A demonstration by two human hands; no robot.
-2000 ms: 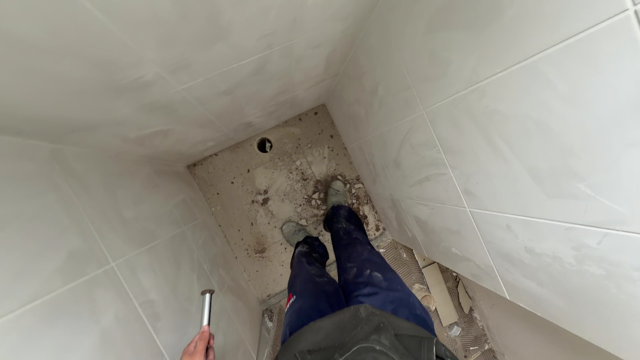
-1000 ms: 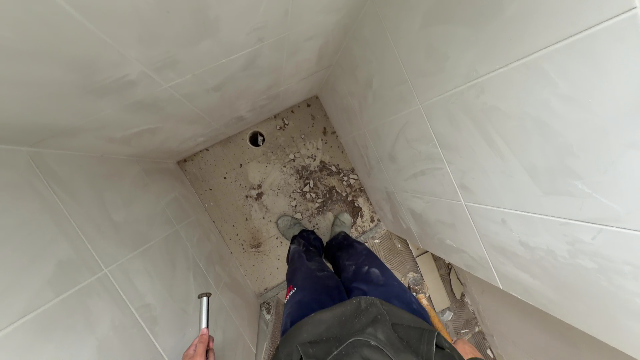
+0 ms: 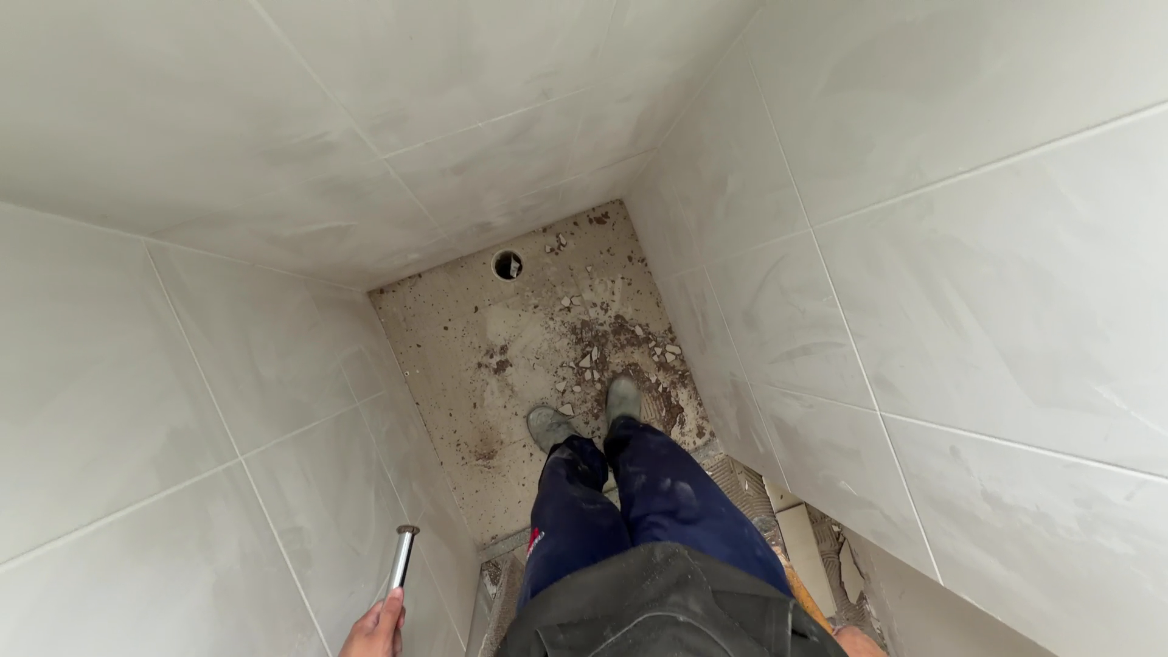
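Note:
At the bottom left, my left hand (image 3: pixel 376 624) is closed around a metal rod-like tool (image 3: pixel 402 558), held upright with its flat, round, mushroomed end upward; the hand hides its lower part. My right hand (image 3: pixel 858 641) shows only partly at the bottom edge, beside my jacket, around the end of a yellowish wooden handle (image 3: pixel 805 593). The rest of that handle runs behind my trouser leg, and its head is hidden. Both of my shoes (image 3: pixel 550 427) stand on the dusty shower floor (image 3: pixel 456 347), close to broken tile pieces (image 3: pixel 587 358).
Pale tiled walls (image 3: pixel 985 301) close in on the left, front and right. A round drain hole (image 3: pixel 506 265) opens near the far wall, with a scrap in it. Behind my feet, a low edge (image 3: pixel 505 545) borders a floor with ridged adhesive (image 3: pixel 741 485) and a loose tile strip (image 3: pixel 805 557).
My feet have shifted on the rubble. The wooden handle and my right hand, absent from the oldest frame, are now in view at the bottom right. My left hand still holds the metal tool.

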